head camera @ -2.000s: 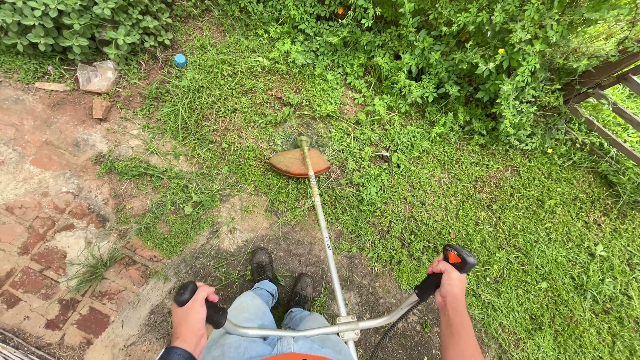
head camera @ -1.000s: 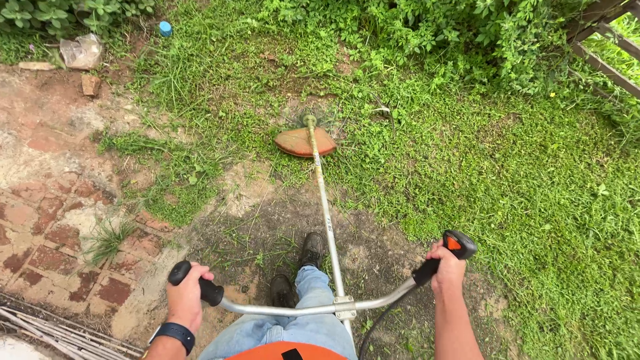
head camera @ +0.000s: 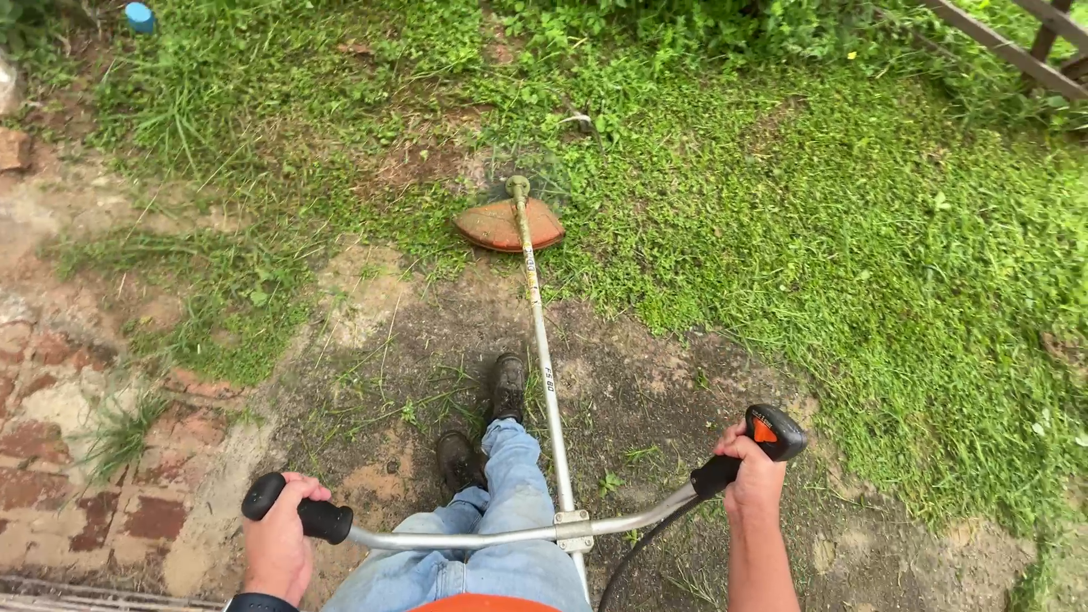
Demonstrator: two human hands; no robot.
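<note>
A brush cutter's metal shaft [head camera: 544, 357] runs away from my body to its orange guard [head camera: 510, 225], where the cutting head [head camera: 517, 184] is at the grass with a faint blur around it. My left hand [head camera: 282, 531] is closed around the black left grip [head camera: 325, 520] of the metal handlebar [head camera: 459, 540]. On the other side, my right hand [head camera: 752, 472] holds the black control grip [head camera: 716, 476] with its orange switch. A clamp [head camera: 574, 529] joins handlebar and shaft. The cutting line or blade itself cannot be made out.
Low grass [head camera: 892, 297] covers the ground ahead and right. Brick paving [head camera: 153, 518] lies left, with a grass tuft [head camera: 123, 429] on it. A loose brick piece [head camera: 14, 149] and a blue plastic object [head camera: 139, 17] are at upper left; a wooden fence [head camera: 1011, 51] stands upper right. My boots [head camera: 507, 387] are on bare soil.
Both hands have kept hold of the handlebar grips. One boot has stepped forward since the oldest frame. The camera view has shifted somewhat.
</note>
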